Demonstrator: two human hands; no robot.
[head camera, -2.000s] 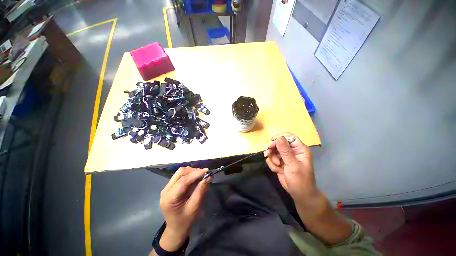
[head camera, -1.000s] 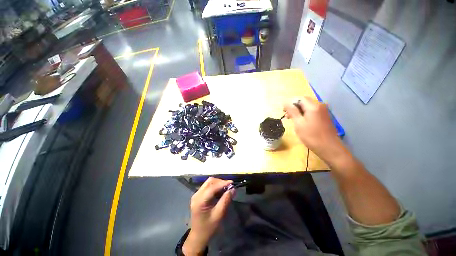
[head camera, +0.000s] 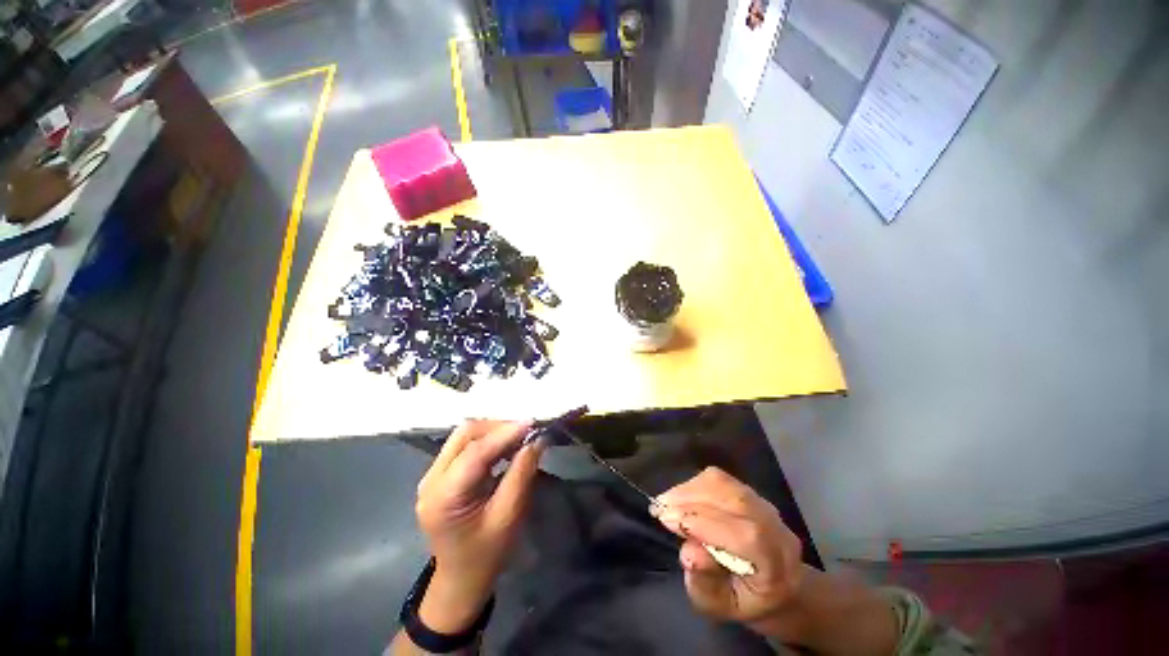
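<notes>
My left hand (head camera: 477, 493) holds a small black fitting (head camera: 554, 423) between thumb and fingers, just past the table's front edge. My right hand (head camera: 731, 545) grips a fine brush (head camera: 615, 472) with a thin dark shaft and a pale handle end. The brush points up and left, its tip at the fitting; whether they touch is hard to tell. A loose pile of black-and-silver fittings (head camera: 442, 308) lies on the table. A pale jar with a crusted black top (head camera: 649, 305) stands right of the pile.
The yellow-tan table (head camera: 744, 365) lies in front of me, with a pink box (head camera: 423, 172) behind the pile. A grey wall with papers (head camera: 913, 109) is on the right. A long bench (head camera: 122, 160) stands on the left. A blue object (head camera: 797, 250) shows beyond the table's right edge.
My right hand has moved from beside the jar down and back, bringing the brush to the fitting in my left hand. The camera view has shifted.
</notes>
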